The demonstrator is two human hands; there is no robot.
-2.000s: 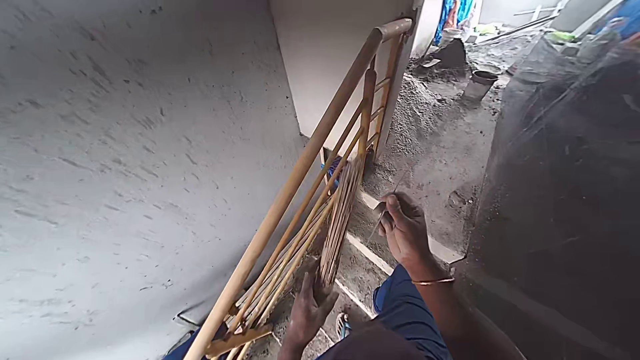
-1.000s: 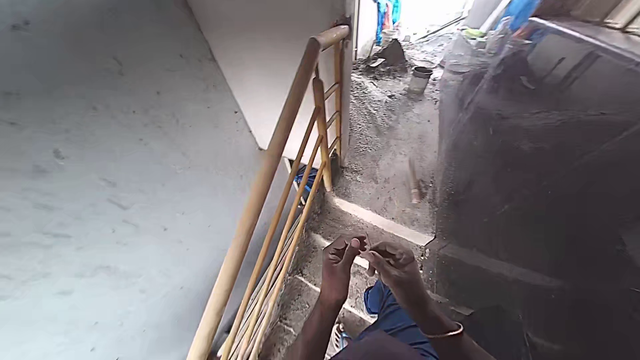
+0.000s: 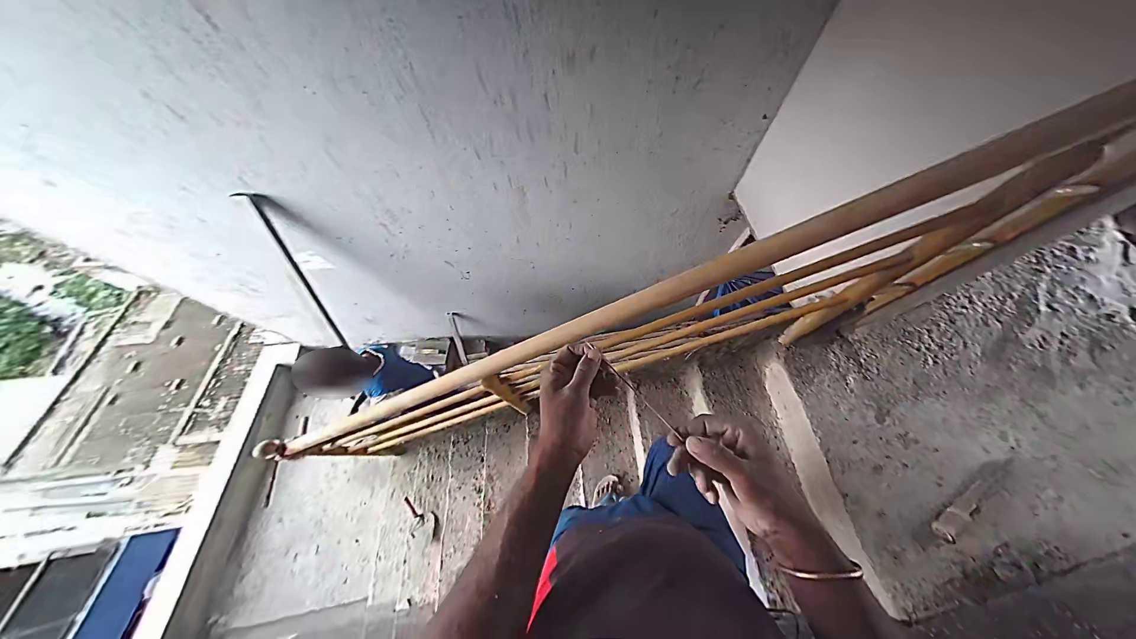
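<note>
A thin cord or wire (image 3: pixel 646 399) runs taut between my two hands, in front of the staircase railing. My left hand (image 3: pixel 571 390) pinches its upper end close to the wooden or yellow-painted handrail (image 3: pixel 657 297). Lower and to the right, my right hand (image 3: pixel 723 457) grips the other end between thumb and fingers, with a bangle on that wrist. Below the handrail run several thin yellowish rails (image 3: pixel 692 342). Whether my left hand touches the railing, I cannot tell.
Dusty concrete steps (image 3: pixel 621 453) descend beneath me. Beyond the railing, a person in blue (image 3: pixel 395 371) is low down at the left. A rod (image 3: pixel 293 266) stands out from the grey wall (image 3: pixel 444 133). A short block (image 3: pixel 958 519) lies on the landing, and rubble lies at the right.
The view has swung strongly left and rotated. My hands were close together a second ago; they are now apart with the cord stretched between them. The person in blue has come into view.
</note>
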